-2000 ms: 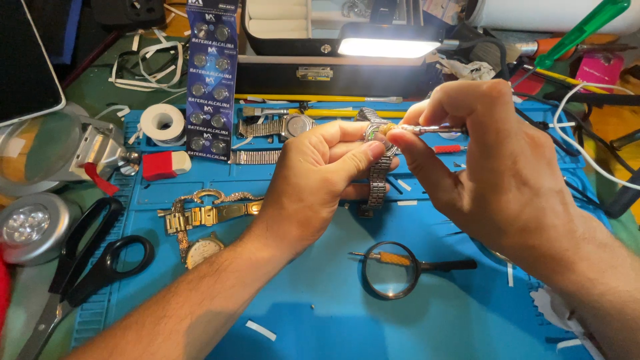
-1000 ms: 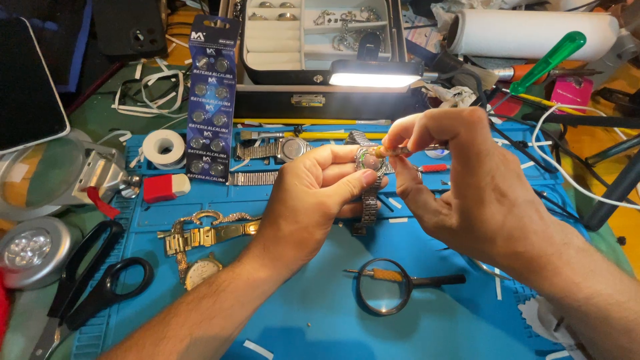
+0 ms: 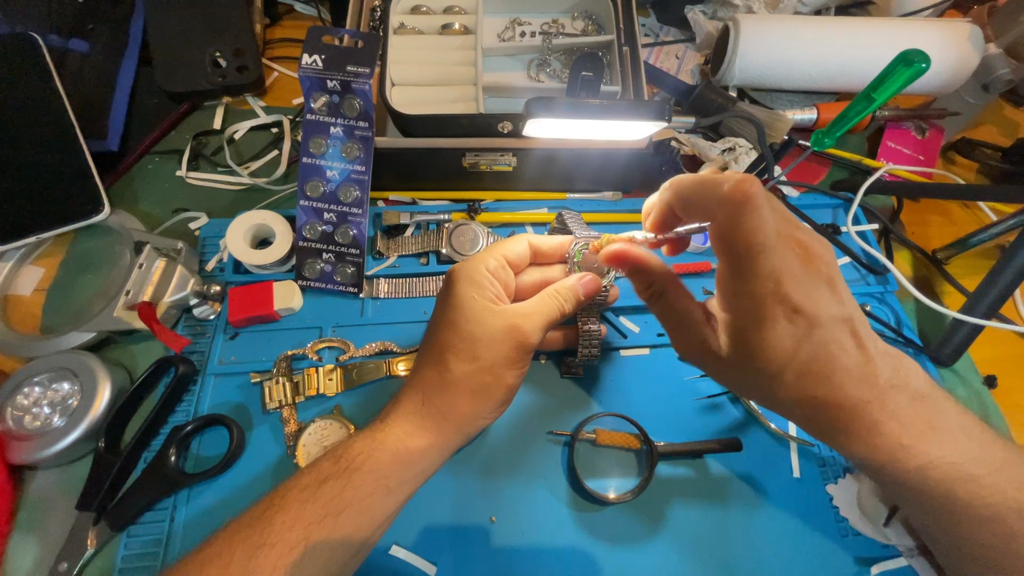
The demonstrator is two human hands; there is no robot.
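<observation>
Near the middle of the view, my left hand [image 3: 512, 304] grips a wristwatch with a metal link bracelet [image 3: 590, 328], its case between thumb and fingers. My right hand [image 3: 744, 272] pinches a slim metal tool [image 3: 664, 234] whose tip end is at the watch case; the exact contact is hidden by the fingers. Below them on the blue mat lies a black-rimmed magnifying glass [image 3: 612, 480] over a small tool with a yellow knurled grip [image 3: 618, 438]. Gold-coloured watches [image 3: 324, 436] lie left of my left forearm, and a steel watch [image 3: 466, 240] rests behind my left hand.
Black-handled scissors [image 3: 172, 472], a round lamp [image 3: 48, 404] and a red-and-white eraser [image 3: 252, 304] are at the left. A button-cell card [image 3: 336, 160], a jewellery box [image 3: 512, 168] and a lit lamp [image 3: 596, 128] stand behind. A white cable [image 3: 880, 256] and black stand [image 3: 980, 296] are at the right.
My right hand's fingers have shifted around the tool at the watch, and the tool's shaft shows more than one second ago. My left hand still holds the watch.
</observation>
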